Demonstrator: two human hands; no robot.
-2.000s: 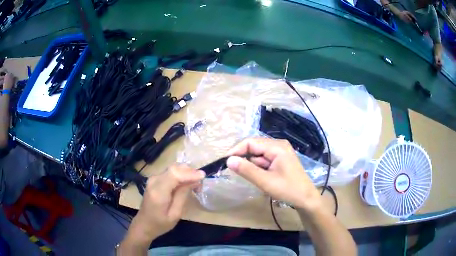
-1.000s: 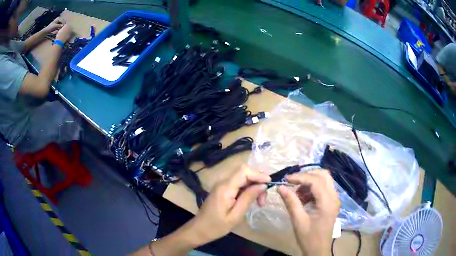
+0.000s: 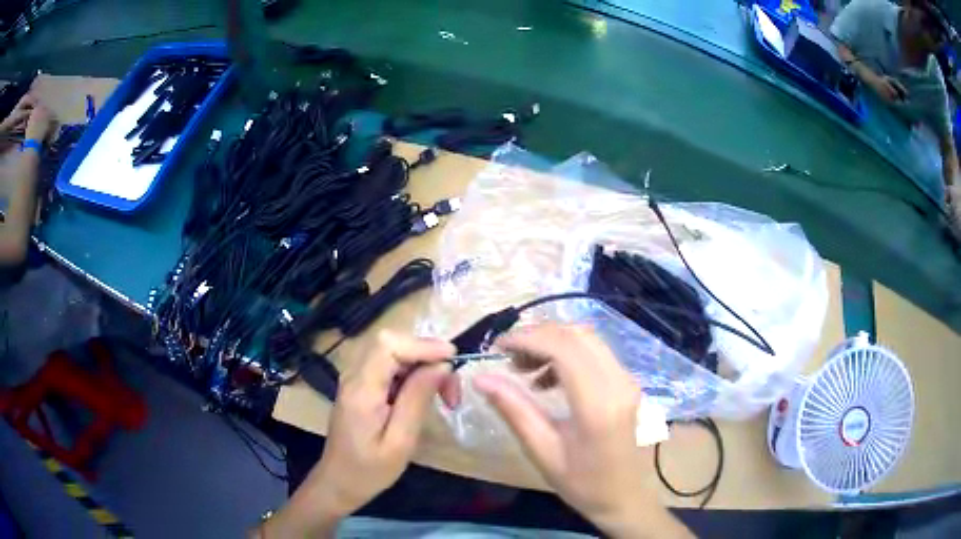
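My left hand (image 3: 395, 405) pinches the left end of a small thin strip (image 3: 476, 357), which looks like a circuit board, in front of the clear bag. My right hand (image 3: 564, 395) is at the strip's right end, thumb and fingers apart around it; whether they touch it is unclear. A black cable piece (image 3: 487, 328) with a thicker part lies just behind the strip, and its cord curves right over the bag. The clear plastic bag (image 3: 506, 226) lies open with many slim black pieces (image 3: 653, 305) in it.
A heap of black cables (image 3: 285, 200) lies left of the bag. A blue tray (image 3: 70, 187) with black pieces stands far left. A white fan (image 3: 856, 421) stands right, near a white tag (image 3: 651, 425). Other people's arms show at far left and upper right. A green conveyor (image 3: 474, 63) runs behind.
The view has swung left and back again. The dark slim piece held between my hands two seconds ago has given way to the thin strip. The white tag now shows beside my right hand.
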